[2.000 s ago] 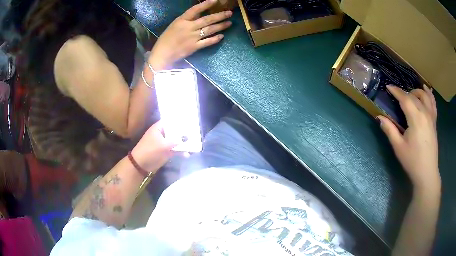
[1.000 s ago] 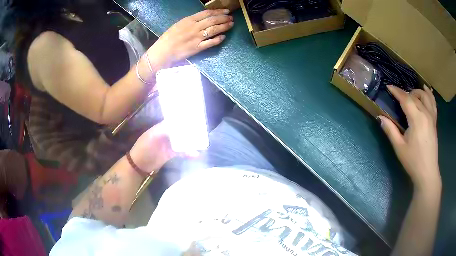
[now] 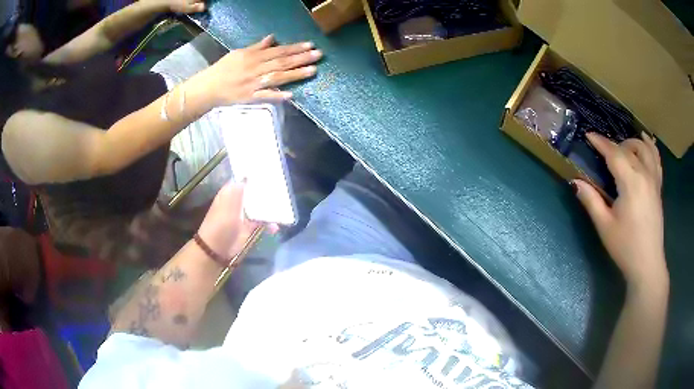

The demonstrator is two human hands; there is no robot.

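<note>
My left hand (image 3: 228,216) holds a smartphone (image 3: 260,166) low over my lap. Its screen is glaring white and unreadable. My right hand (image 3: 628,190) is at the front right corner of an open brown carton (image 3: 542,144), thumb outside the front wall and fingers inside over a dark power adapter (image 3: 590,158). The fingers partly hide the adapter. A coiled black cable (image 3: 586,99) lies along the back of the carton. A shiny clear bag with a greyish item (image 3: 542,110) lies front left in it. The carton's lid (image 3: 616,53) stands open behind.
A second open carton (image 3: 453,55) with black cables and a bagged item stands on the green table (image 3: 426,152), left of mine. Part of another carton (image 3: 333,15) shows beyond. A coworker's hand (image 3: 266,72) rests flat on the table's edge, close above the phone.
The coworker's arm and body have moved left, and their hand has drawn back from the far carton. The phone has shifted slightly and its glare is smaller. My right hand has barely moved.
</note>
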